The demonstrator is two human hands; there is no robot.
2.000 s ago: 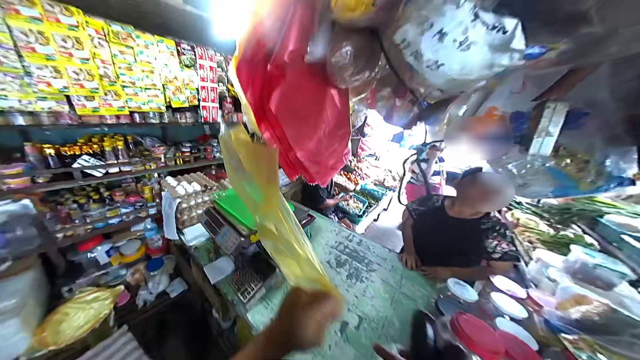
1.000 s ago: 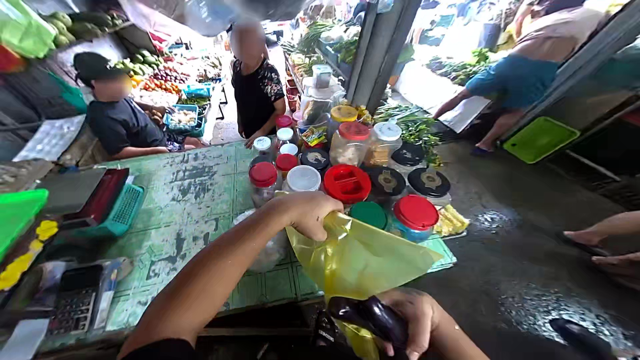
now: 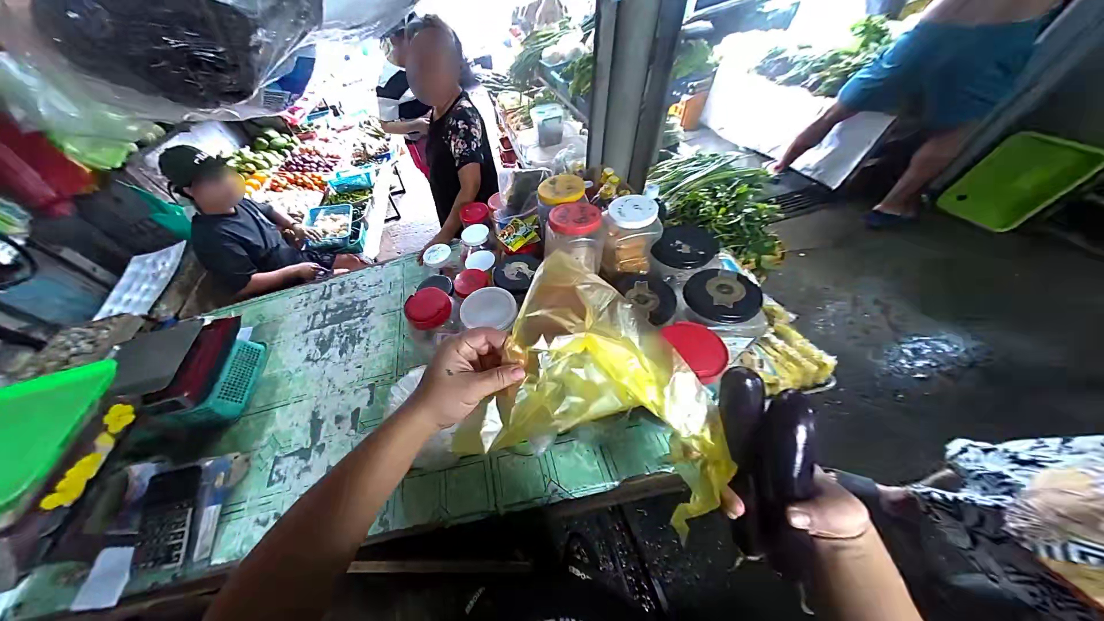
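Note:
My left hand (image 3: 466, 378) pinches the upper left edge of a thin yellow plastic bag (image 3: 595, 371) between thumb and fingers. The bag spreads crumpled above the front of the green worn counter (image 3: 319, 345), before the jars. In my right hand (image 3: 828, 509) are dark purple eggplants (image 3: 787, 448), held upright side by side at the counter's right front. The bag's lower right end hangs against the eggplants and the fingertips of that hand. Whether the bag's mouth is spread apart I cannot tell.
Lidded plastic jars (image 3: 575, 233) crowd the counter's far right. A calculator (image 3: 166, 516) and a teal basket (image 3: 224, 379) lie at left. One person in a cap (image 3: 250, 233) sits beyond the counter; another stands in a floral-sleeved top (image 3: 461, 155). Leafy greens (image 3: 716, 198) lie behind the jars.
The yellow bag came down from the hanging bags two seconds ago. Since one second ago, my right hand has moved right with the eggplants, and the bag is stretched sideways between my hands.

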